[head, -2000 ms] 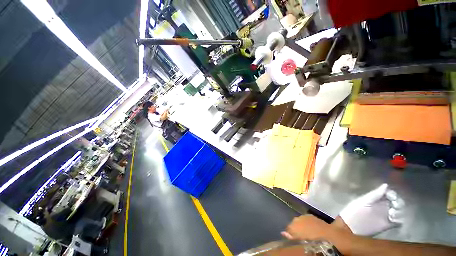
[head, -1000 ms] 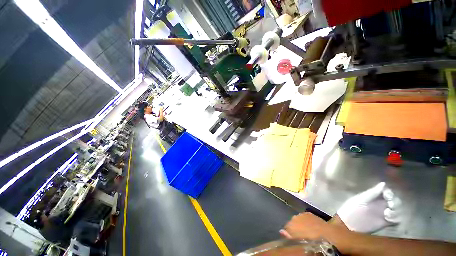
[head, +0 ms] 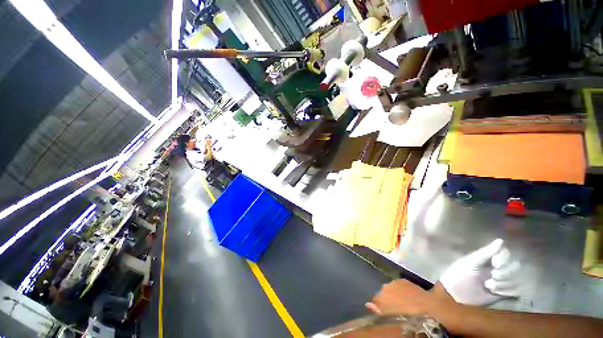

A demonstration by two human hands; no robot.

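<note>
An orange leather panel (head: 519, 157) lies flat on the press bed, below the red press head, with yellow tape (head: 451, 135) at its left. A stack of leather panels (head: 370, 206), overexposed on its left side, lies on the bench left of the press. My left hand (head: 482, 274), in a white glove, is over the metal bench top in front of the press, fingers curled, thumb out, nothing visible in it. My bare right hand (head: 404, 297) lies across the left wrist; its fingers are not clearly seen. The press head is cut off by the top edge.
A dark blue button bar (head: 489, 196) with a red button (head: 516, 206) fronts the press. A dark green press (head: 297, 99) with a long lever stands farther left. A blue crate (head: 248, 218) is on the floor. A person (head: 195, 155) is in the distance.
The view has shifted slightly, so the bench items appear a little farther left. My hands keep nearly the same pose, and the panel stays on the press bed.
</note>
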